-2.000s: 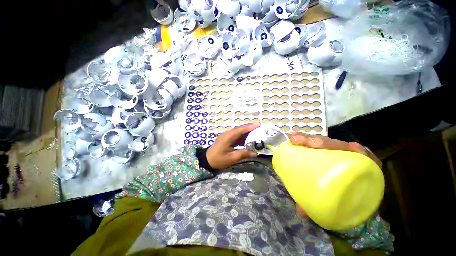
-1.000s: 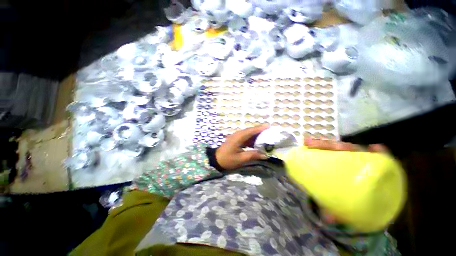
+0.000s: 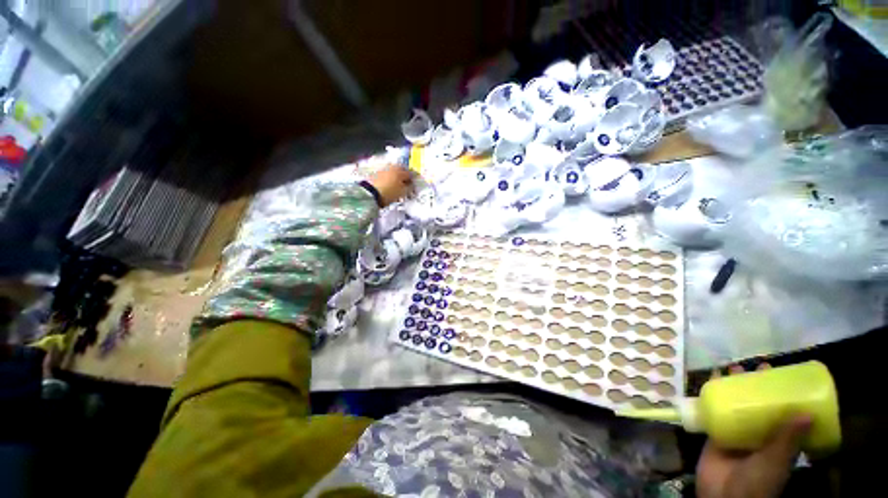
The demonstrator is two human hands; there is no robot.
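My left hand [image 3: 392,183] reaches to the back left, at the edge of the heap of white plastic shells [image 3: 529,199]. Its fingers are partly hidden among the shells, so I cannot tell whether it holds one. My right hand [image 3: 748,471] grips the yellow squeeze bottle [image 3: 769,406] low at the right. The bottle lies on its side with its thin pale nozzle pointing left, near the front right corner of the punched tray [image 3: 594,394]. Blue-ringed discs [image 3: 429,300] sit in the tray's left columns; most other holes show tan.
A second tray [image 3: 716,73] with rows of round pieces is at the back right. A clear plastic bag [image 3: 818,209] and a short black stick [image 3: 723,275] lie at the right. Grey stacked sheets [image 3: 146,219] stand at the far left. A yellow item [image 3: 418,159] lies among the shells.
My left hand has moved from the front middle to the back left, away from the shell it held. My right hand has lowered the bottle to the right and turned it. The view has shifted.
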